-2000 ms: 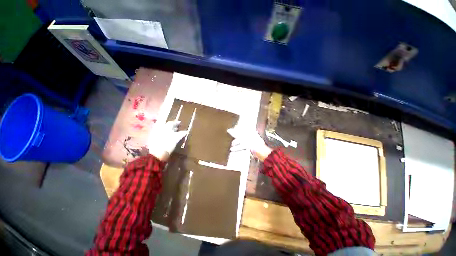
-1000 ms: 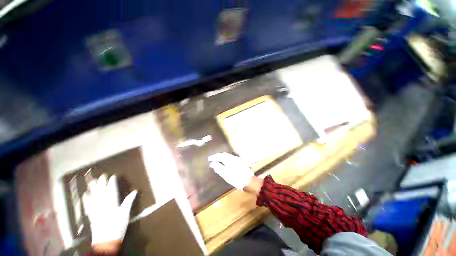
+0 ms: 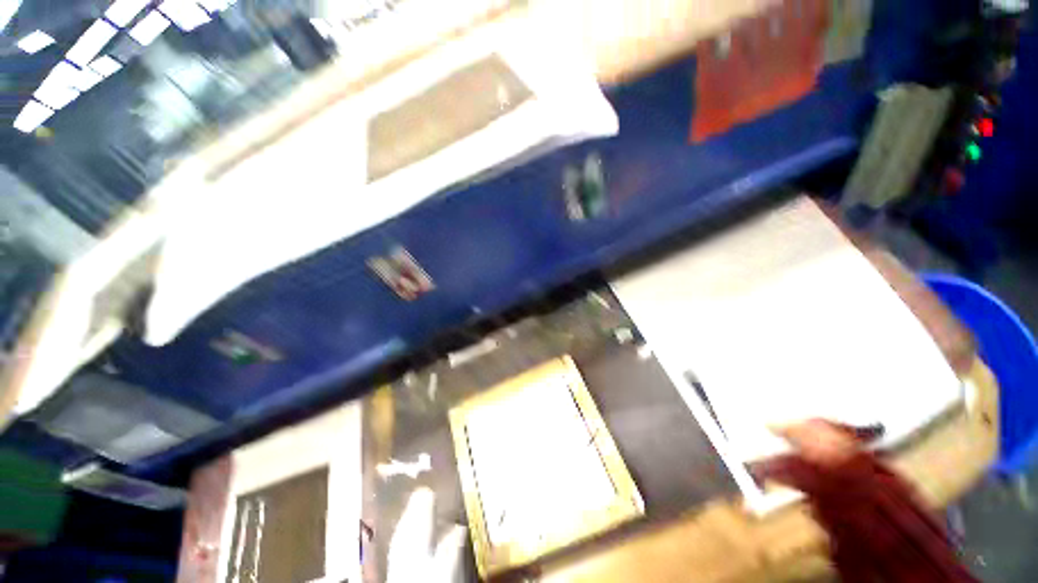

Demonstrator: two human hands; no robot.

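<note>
The tan-yellow frame (image 3: 464, 484) lies on the dark press board (image 3: 655, 416), with a white sheet (image 3: 535, 456) in its opening. My left hand (image 3: 423, 549), in a white glove, is cut off by the bottom edge, left of the frame; its grip is unclear. My right hand (image 3: 814, 442) is blurred at the front edge of the large white sheet stack (image 3: 785, 319). Its fingers and any hold are unclear. A brown panel (image 3: 298, 530) with pale lines lies on white backing at the lower left, cut off by the bottom edge.
The blue press face (image 3: 478, 245) runs behind the board. White covering with a brown panel (image 3: 450, 114) lies above it. An orange panel (image 3: 757, 68) hangs at the upper right. Small white scraps (image 3: 404, 467) lie on the board. A blue bin (image 3: 985, 353) stands at the right.
The view has swung and tilted up. My right hand has moved from beside the frame to the white stack. My left hand has left the brown panel and is now near the frame's left side.
</note>
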